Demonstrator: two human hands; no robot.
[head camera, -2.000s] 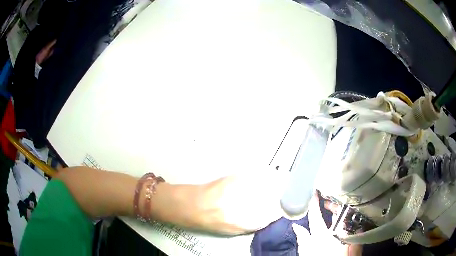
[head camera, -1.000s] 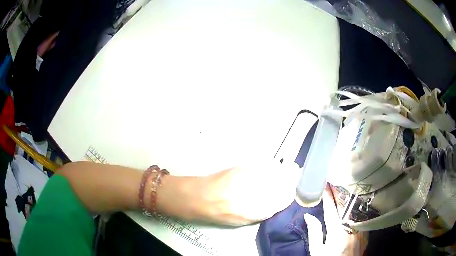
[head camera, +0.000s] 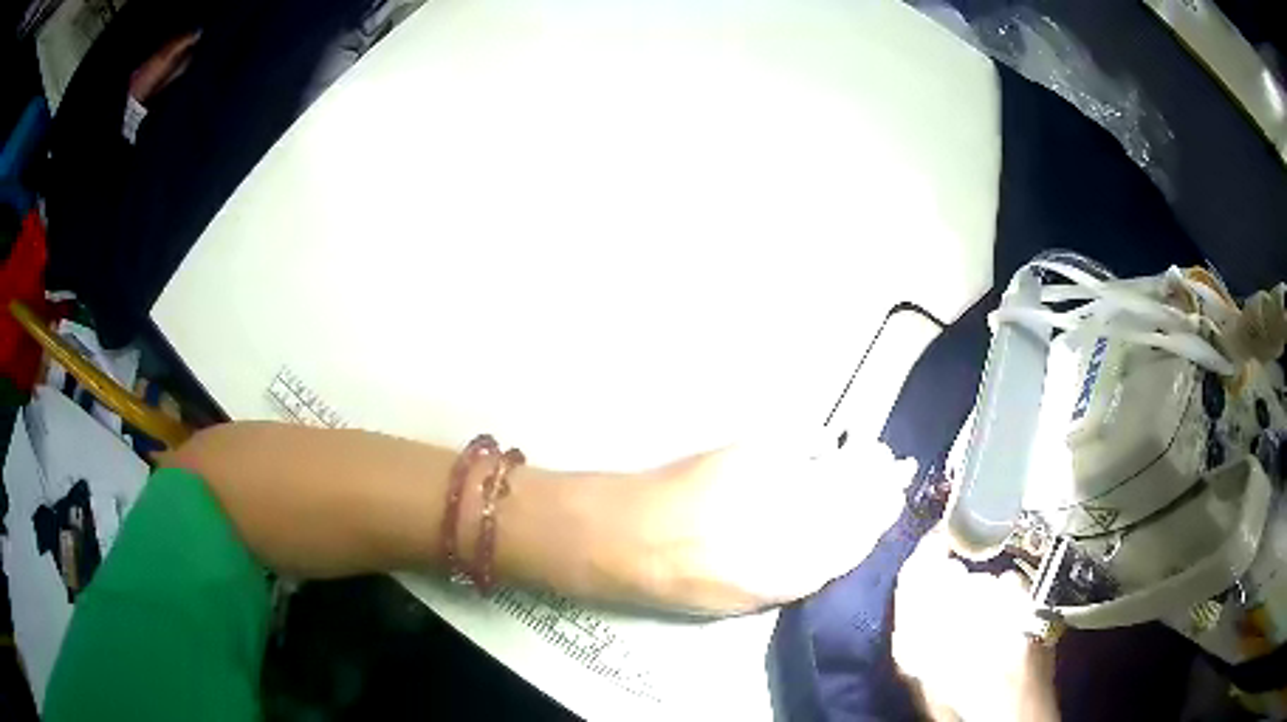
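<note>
A dark navy garment piece (head camera: 843, 621) lies under the sewing machine's lit head (head camera: 1157, 437), near the lower right. It also runs up behind the lamp. My left hand (head camera: 790, 529) rests on its left edge, palm down, fingers pointing to the needle area. My right hand (head camera: 974, 635) is on the cloth just below the lamp, cut off by the bottom edge. Glare washes out the fingers of both hands, so their grip is unclear. The needle and presser foot are hard to make out.
The white table (head camera: 607, 212) has a printed ruler scale along its near edge. The LED lamp (head camera: 1002, 430) hangs left of the machine head. Dark cloth lies beyond the table, with clear plastic (head camera: 1080, 71) at the far right. Another person's hand (head camera: 162, 65) shows at upper left.
My left hand has moved right, towards the needle area. My right hand, mostly hidden before, now shows below the lamp. More navy cloth shows behind my left fingers. The view has shifted, placing the machine further right.
</note>
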